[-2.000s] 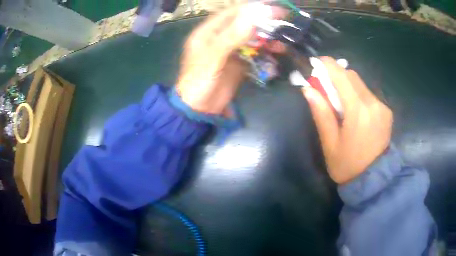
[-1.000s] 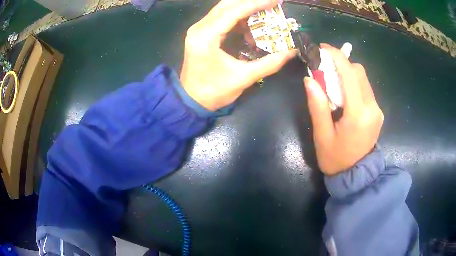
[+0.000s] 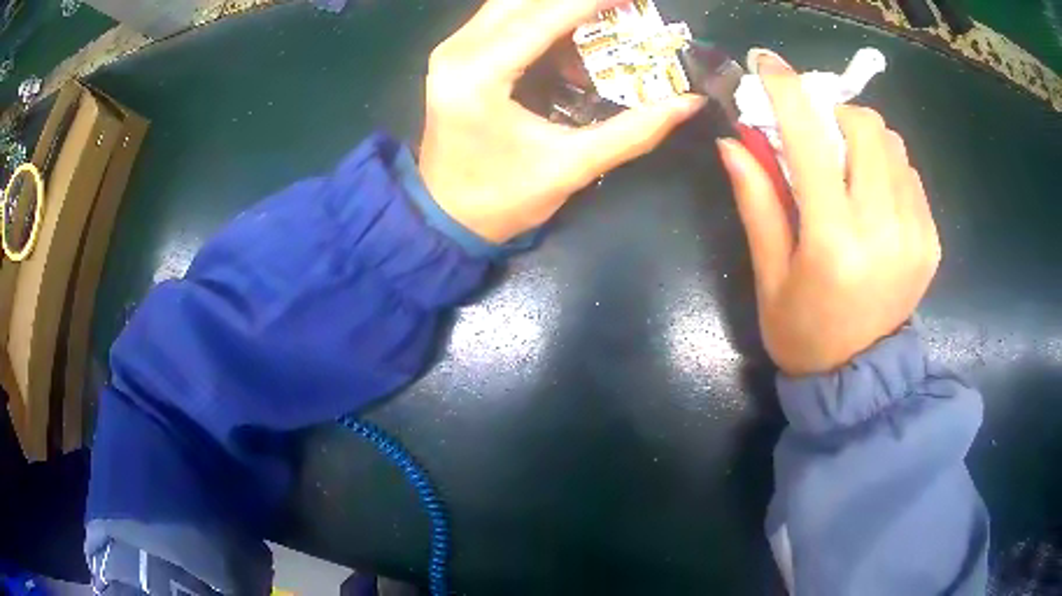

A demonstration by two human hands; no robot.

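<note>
My left hand (image 3: 501, 140) grips the wired assembly at the top middle, between thumb and fingers. Its white block (image 3: 635, 56) with brass-coloured contacts faces up. Parts under it are mostly hidden by my hand. My right hand (image 3: 833, 221) holds the side cutters (image 3: 763, 151), with red at the grip and white-wrapped handles spread apart. The dark jaws point left at the right edge of the white block. They are blurred, and I cannot tell whether they touch it.
A long brown cardboard tray (image 3: 70, 268) stands at the left with a pale yellow ring (image 3: 22, 212) by it. A coiled blue cord (image 3: 408, 472) crosses the dark green bench (image 3: 606, 466). A worn pale edge (image 3: 1002, 64) runs along the top.
The left hand turned the assembly so its white contact side shows, then stayed nearly still. The right hand has moved slightly right, and the cutter handles have spread wider.
</note>
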